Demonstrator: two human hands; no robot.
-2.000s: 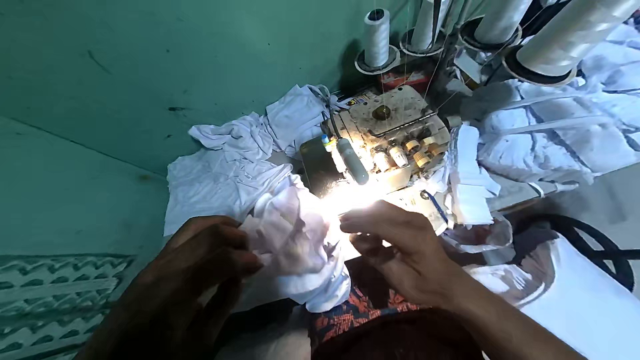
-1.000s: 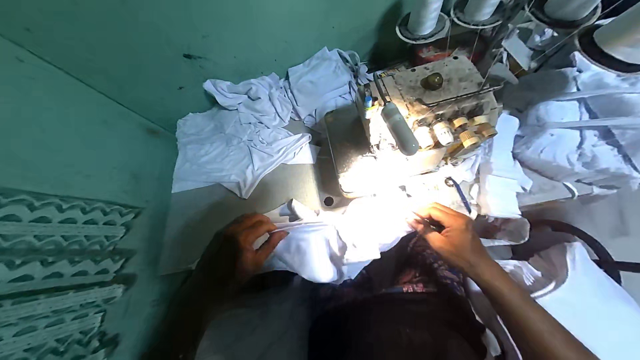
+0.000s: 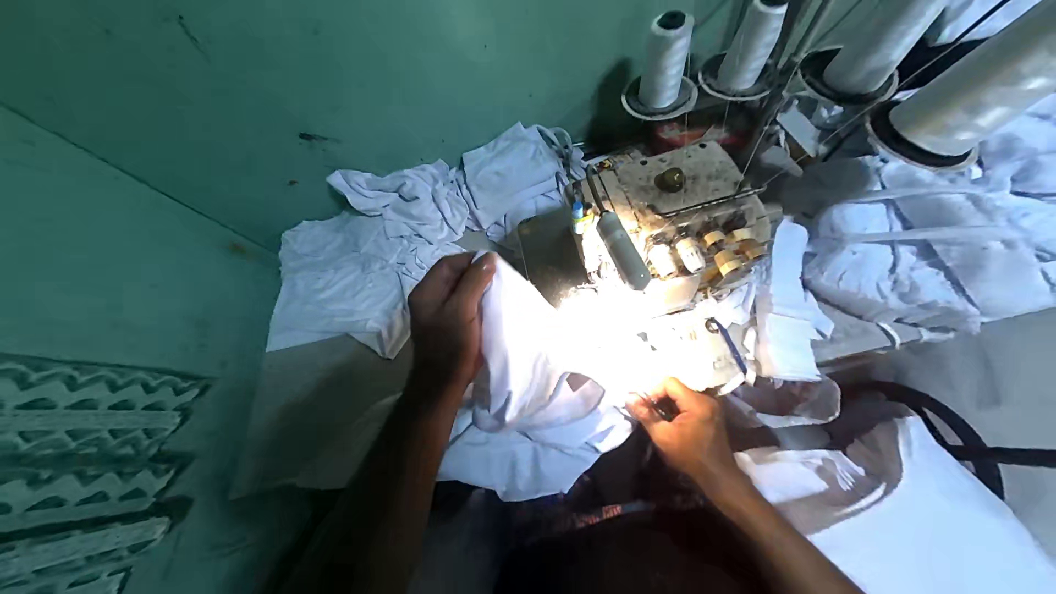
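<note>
My left hand [image 3: 450,318] grips the upper edge of a white cloth garment [image 3: 524,355] and holds it raised in front of the overlock sewing machine [image 3: 676,198]. Lower down, my right hand [image 3: 681,421] has its fingertips pinched together at the right end of the same cloth; a small dark item may be between them, but glare hides what it is. The machine's lamp washes out the needle area, so the cloth's far edge there cannot be made out. A blue-handled tool [image 3: 730,342] lies on the machine bed to the right.
Crumpled white garments [image 3: 338,272] lie at the left by the green wall. Thread cones [image 3: 667,62] stand behind the machine. White cloth bundles [image 3: 932,239] lie at the right, and more white fabric [image 3: 924,503] hangs at the lower right. A grey table surface [image 3: 305,421] shows at the left.
My left hand has risen from the table's near edge and lifted its side of the garment. My right hand remains near the cloth's right end.
</note>
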